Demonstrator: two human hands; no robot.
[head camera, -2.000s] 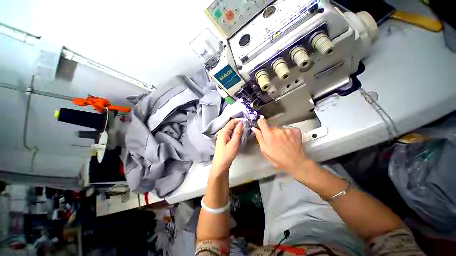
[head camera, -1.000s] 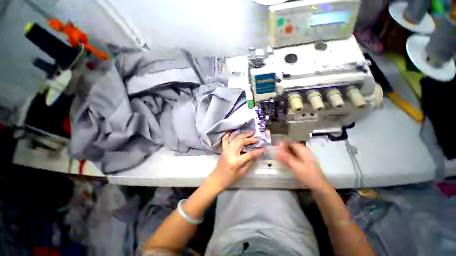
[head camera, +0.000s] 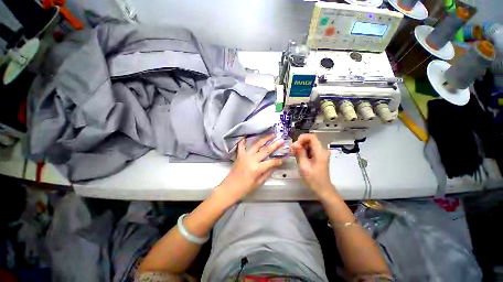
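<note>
A large crumpled heap of grey cloth (head camera: 187, 118) lies left of the cream-white overlock machine (head camera: 353, 82). Its edge reaches the purplish-lit needle area (head camera: 285, 125) under the teal label. My left hand (head camera: 255, 165) lies on the cloth edge just in front of the needle, fingers spread and pressing it flat. My right hand (head camera: 311, 160) is right beside the needle area, thumb and forefinger together at the cloth's edge. Whether something thin is between its fingertips cannot be made out.
A control panel (head camera: 358, 27) stands above the machine. Grey thread cones (head camera: 448, 27) stand at the upper right. A yellow-handled tool (head camera: 413, 125) and a thin cord (head camera: 365, 173) lie right of the machine. Grey cloth hangs below the table on the left, and a clear plastic bag (head camera: 419, 237) is below right.
The view has turned and shifted to face the machine squarely. My left hand has flattened on the cloth. My right hand has moved in closer to the needle area with its fingers drawn together.
</note>
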